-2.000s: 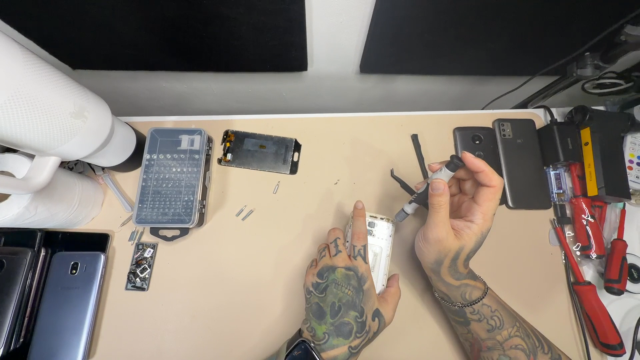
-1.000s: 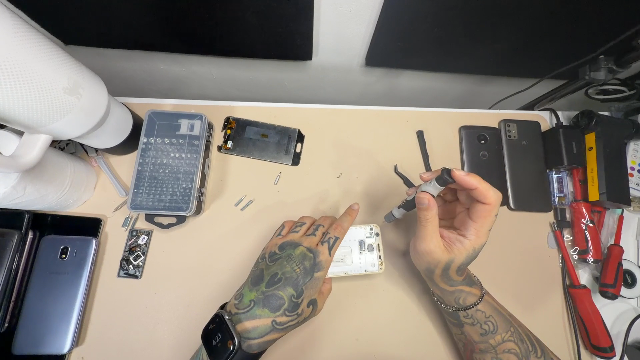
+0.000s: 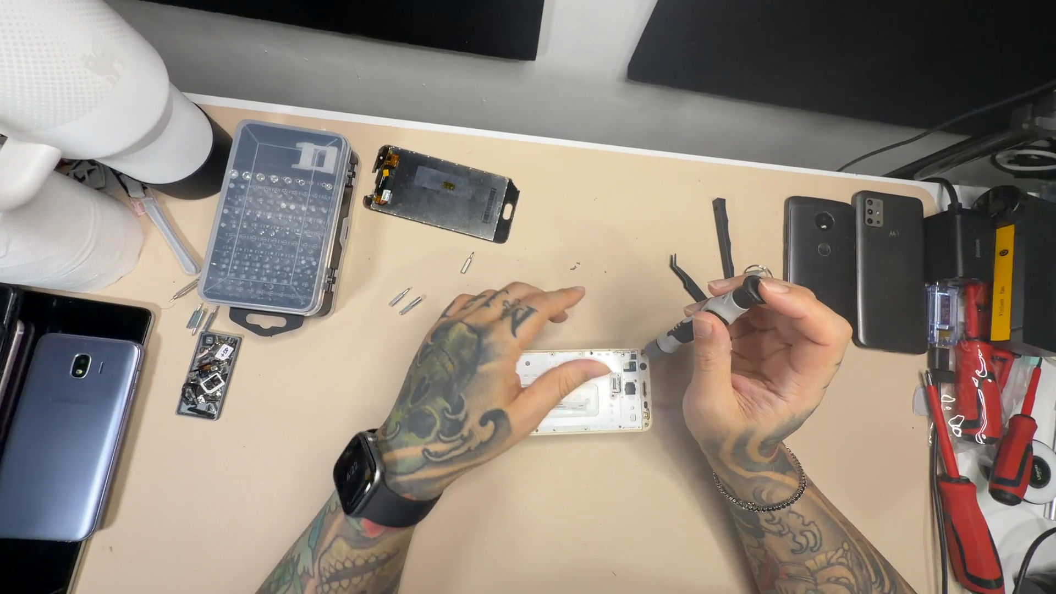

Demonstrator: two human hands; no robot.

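Note:
A white smartphone mid-frame (image 3: 606, 417) lies on the beige work surface, its left part hidden under my left hand (image 3: 487, 375). The left thumb rests on the frame and the index finger points right above it. My right hand (image 3: 763, 359) grips a grey and black precision screwdriver (image 3: 709, 318) between thumb and fingers, its lower end at the frame's top right corner; the bit's exact contact cannot be seen. Behind the screwdriver lie a black bent pry tool (image 3: 685, 277) and a straight black one (image 3: 723, 238). A detached phone screen assembly (image 3: 445, 194) lies further back, near several screwdriver bits (image 3: 468, 263).
A clear-lidded bit case (image 3: 276, 219) and a small tray of phone parts (image 3: 209, 375) are on the left, beside a blue-grey phone (image 3: 70, 437). Two dark phones (image 3: 889, 272) lie at the right, near red-handled screwdrivers (image 3: 969, 528). A white tumbler (image 3: 107, 91) stands at the back left.
The phone frame has turned from roughly upright in view to lying sideways. My left hand has shifted along with it. The screwdriver, held upright-tilted earlier, now has its lower end at the frame's corner.

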